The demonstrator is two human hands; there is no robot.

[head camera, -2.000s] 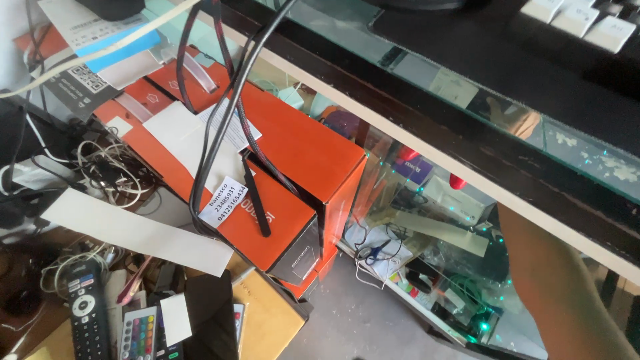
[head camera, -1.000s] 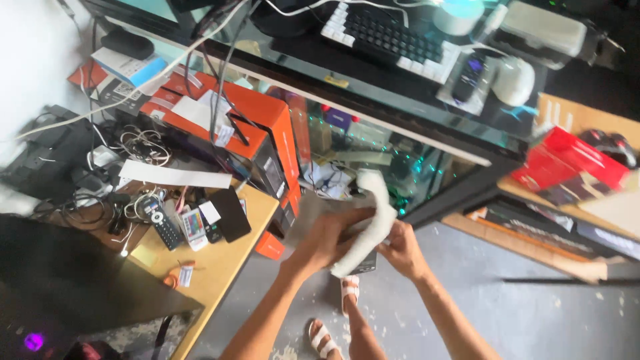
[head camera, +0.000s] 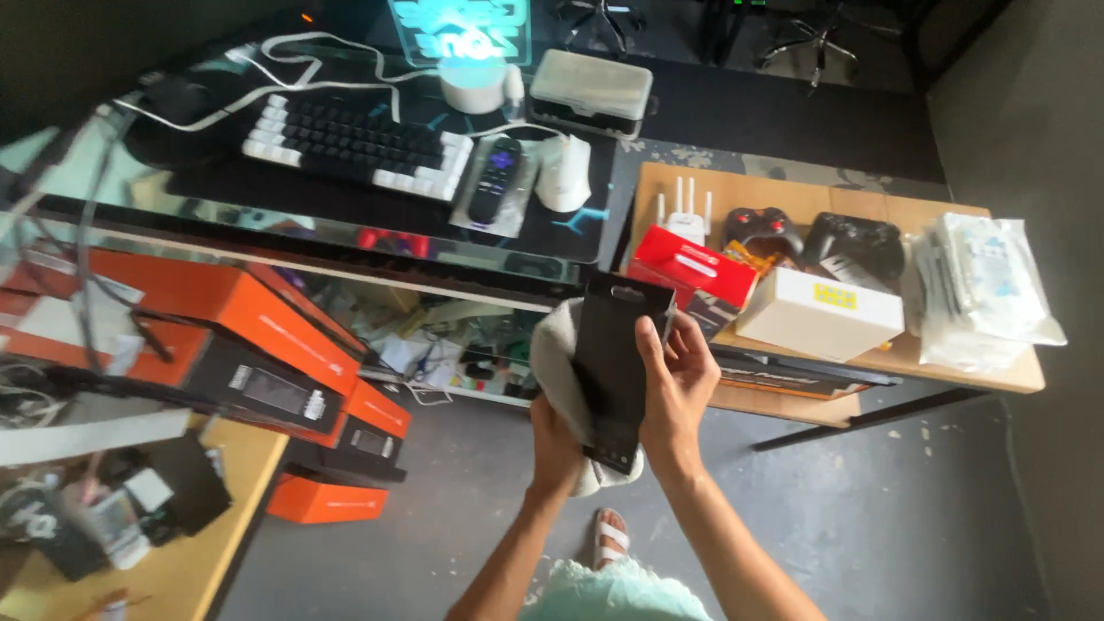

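A flat black box with a hanging slot is held upright in front of me. My right hand grips its right edge, the thumb lying on the front face. A light grey cloth is bunched behind and to the left of the box. My left hand holds this cloth low against the box's left side; most of its fingers are hidden behind the cloth.
The desk holds a keyboard, a wrapped remote control, a mouse and a lit lamp. Right, a wooden table bears game controllers, a red box, a white box and plastic packets. Orange boxes are stacked left.
Two seconds ago one arm reached toward the glass shelves below the desk. Both hands then came together around the cloth, and now the black box shows in front of it. The view has swung right.
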